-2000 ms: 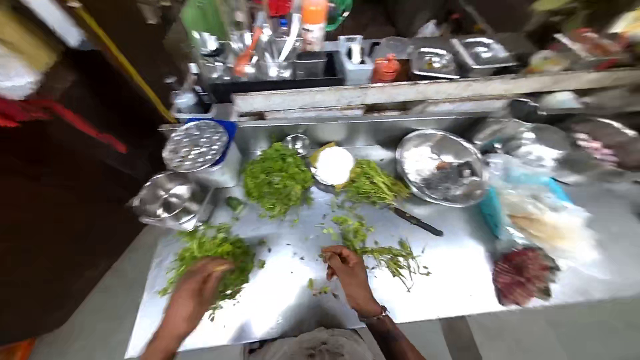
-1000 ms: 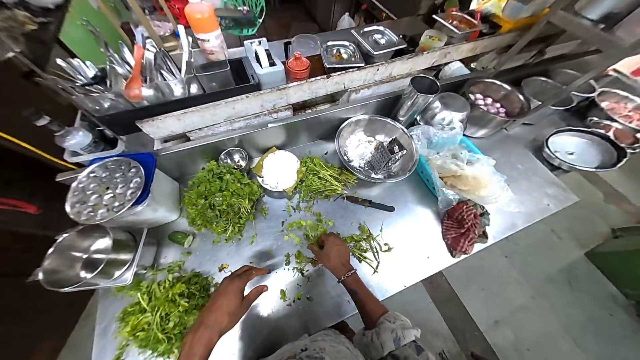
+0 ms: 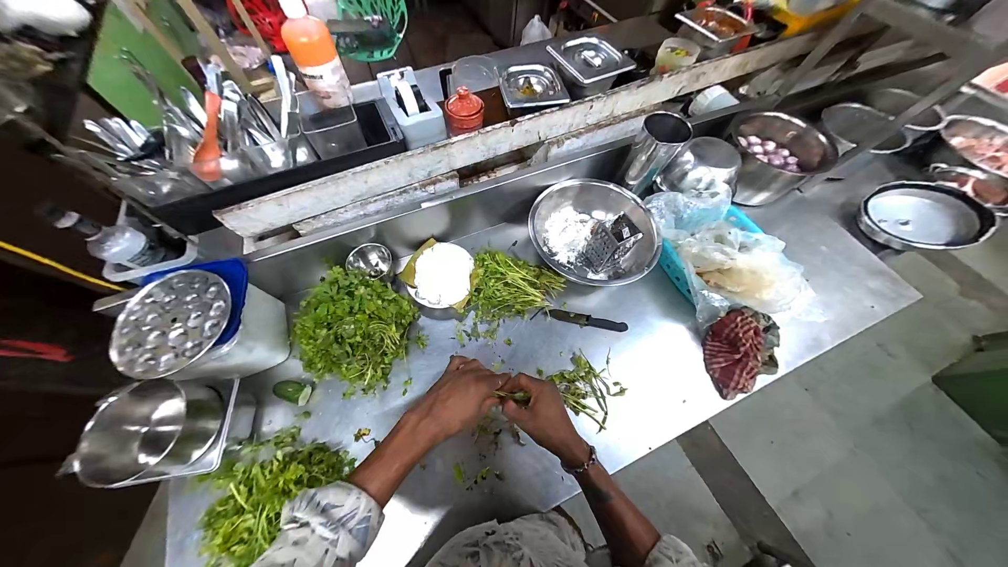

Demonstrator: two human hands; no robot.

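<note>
My left hand [image 3: 463, 398] and my right hand [image 3: 539, 409] meet over the steel table [image 3: 669, 402], both closed on a small piece of green herb stems [image 3: 513, 395]. Just right of them lies a loose bunch of herb stems [image 3: 587, 390]. A large heap of leafy herbs [image 3: 354, 327] sits behind and left of my hands, and another leafy heap [image 3: 272, 492] lies at the near left. Behind my hands is a bundle of herbs with long stems [image 3: 516, 283]. A knife with a dark handle [image 3: 598, 322] rests on the table, pointing left.
A bowl of white food [image 3: 443, 274], a steel bowl with a grater [image 3: 594, 232] and a small steel bowl [image 3: 369, 260] stand along the back. Steel pots [image 3: 150, 433] are at left. A blue basket with plastic bags [image 3: 740, 260] and a crumpled red cloth [image 3: 736, 354] are at right.
My left hand was over the near-left herb heap, then apart above the table; now it meets my right hand at the stems. The view has shifted.
</note>
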